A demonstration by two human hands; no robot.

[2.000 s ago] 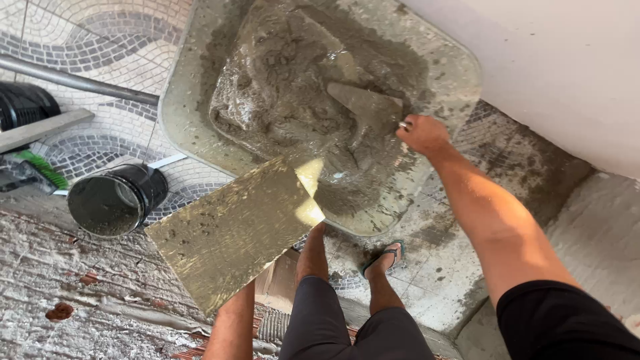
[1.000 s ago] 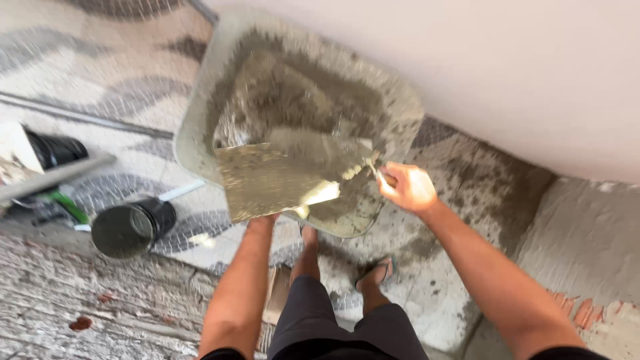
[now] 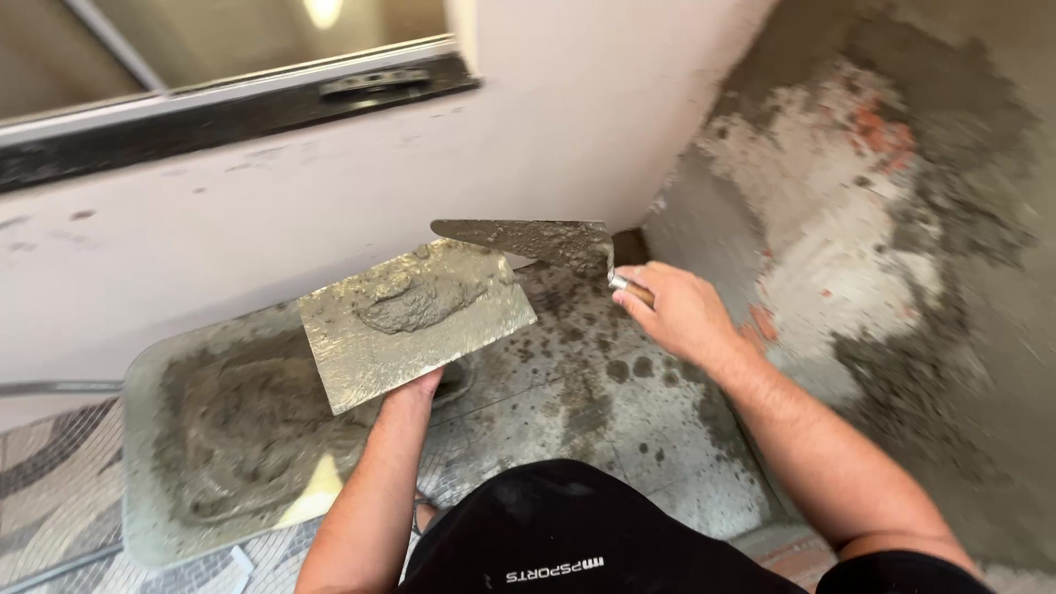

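My right hand (image 3: pixel 681 313) grips the wooden handle of a pointed mason's trowel (image 3: pixel 528 241), whose blade is coated in wet mortar and lies level with the far edge of the hawk. Beneath the rectangular plasterer's hawk (image 3: pixel 371 363), my left hand (image 3: pixel 425 386) supports it; the plate hides its fingers and whatever grip it has. A lump of grey mortar (image 3: pixel 417 307) rests on the hawk. Below and to the left stands a large mixing tub (image 3: pixel 144 462) holding more wet mortar (image 3: pixel 247 437).
Ahead is a pale wall (image 3: pixel 544 124) with a window frame (image 3: pixel 247 103) at upper left. On the right, another wall (image 3: pixel 833 223) shows patches of fresh mortar and exposed brick. The tiled floor (image 3: pixel 528 412) is spattered with mortar. A metal pipe (image 3: pixel 62 388) lies left of the tub.
The view has swung toward the walls. The hawk and trowel, over the tub earlier, are now to its right. A lump of mortar now shows on the hawk, which looked nearly bare two seconds ago.
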